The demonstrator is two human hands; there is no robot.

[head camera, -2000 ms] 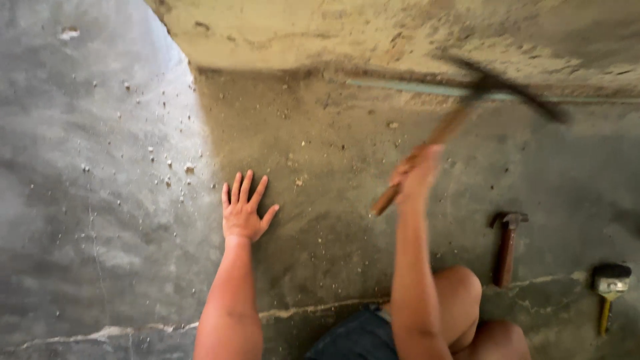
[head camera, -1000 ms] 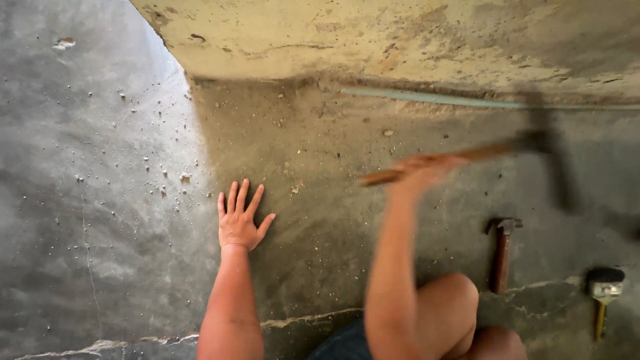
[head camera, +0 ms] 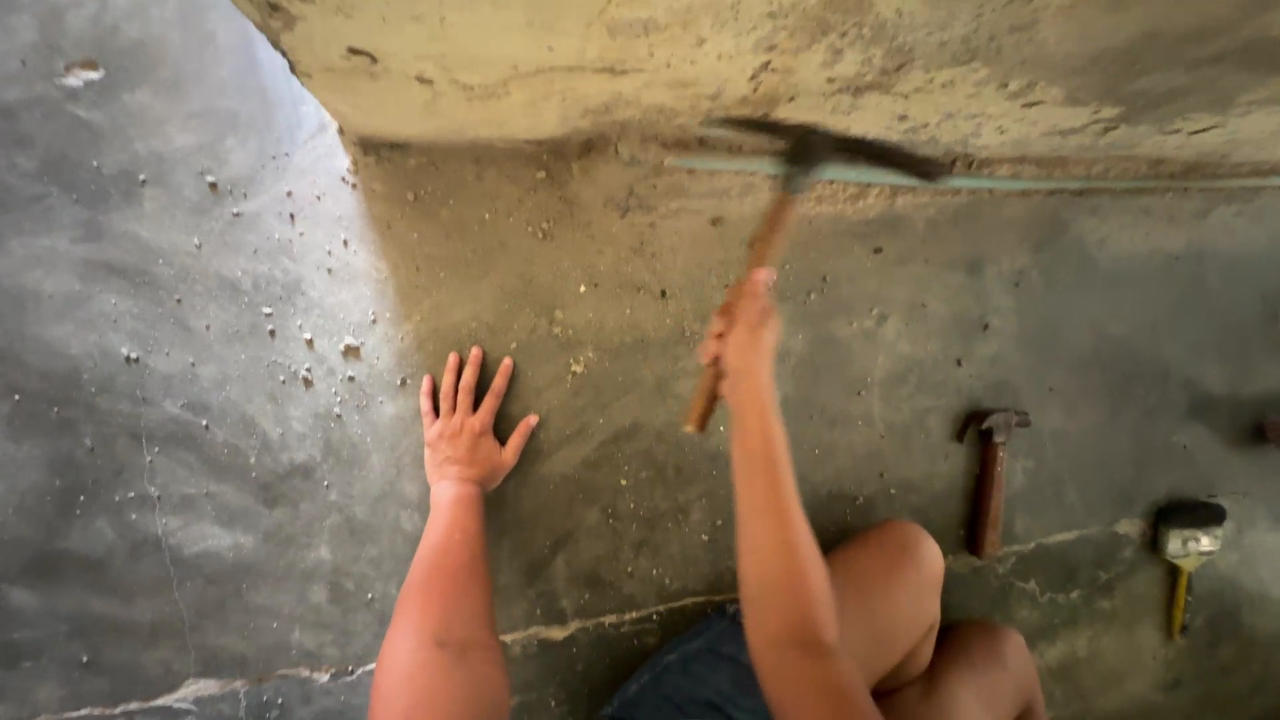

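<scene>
My left hand (head camera: 468,425) lies flat on the concrete floor (head camera: 600,480), palm down with its fingers spread and nothing in it. My right hand (head camera: 742,335) is closed around the wooden handle of a pickaxe-like hand tool (head camera: 768,240), whose dark two-armed metal head is above the hand, near the foot of the yellow plastered wall (head camera: 560,60). The tool's head is slightly blurred and overlaps a pale green strip (head camera: 1040,183) along the wall's base; whether it touches the wall cannot be told. To the right, a claw hammer (head camera: 988,480) rests on the floor.
A paintbrush (head camera: 1188,545) with dark bristles and a yellow handle lies right of the hammer. Small bits of rubble (head camera: 350,348) are scattered left of my left hand. A pale crack (head camera: 600,622) crosses the floor near my bent legs (head camera: 890,600). A dark object shows partly at the right edge.
My right hand has swung the tool from pointing right, one second ago, to pointing up toward the wall. My left hand has stayed flat on the floor.
</scene>
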